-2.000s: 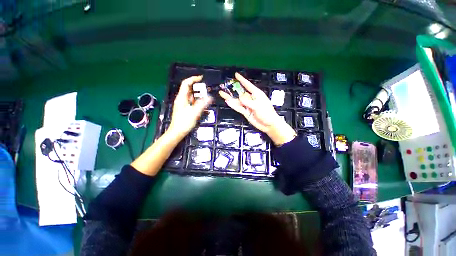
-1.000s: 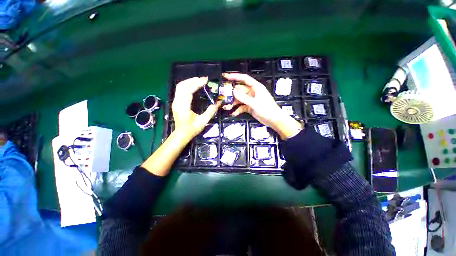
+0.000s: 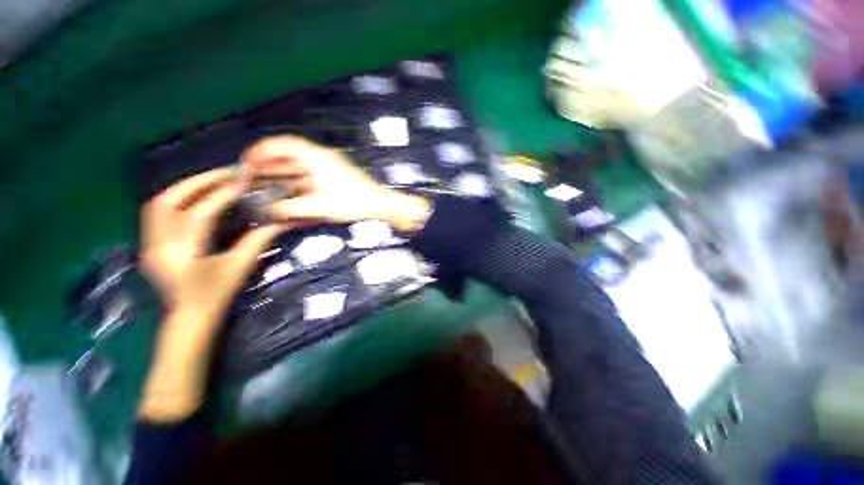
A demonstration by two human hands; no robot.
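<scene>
The frame is badly blurred. The black blister tray (image 3: 284, 109) lies tilted across the view, with pale square units (image 3: 325, 304) in its pockets. My left hand (image 3: 194, 237) and my right hand (image 3: 317, 180) are close together over the tray's left part. A small dark unit (image 3: 268, 194) shows between the fingers of both hands. My right fingers are on it. My left fingers curve around its left side; whether they grip a unit of their own is hidden by blur.
Round watches (image 3: 109, 308) lie left of the tray. A white box (image 3: 47, 417) is at the lower left. A small yellow-black part (image 3: 524, 170) lies right of the tray. White paper (image 3: 668, 317) is at the right, and a pale box (image 3: 701, 142) at the upper right.
The view has turned right and tilted, so the tray and hands appear further left and slanted. My hands have stayed close together over the tray.
</scene>
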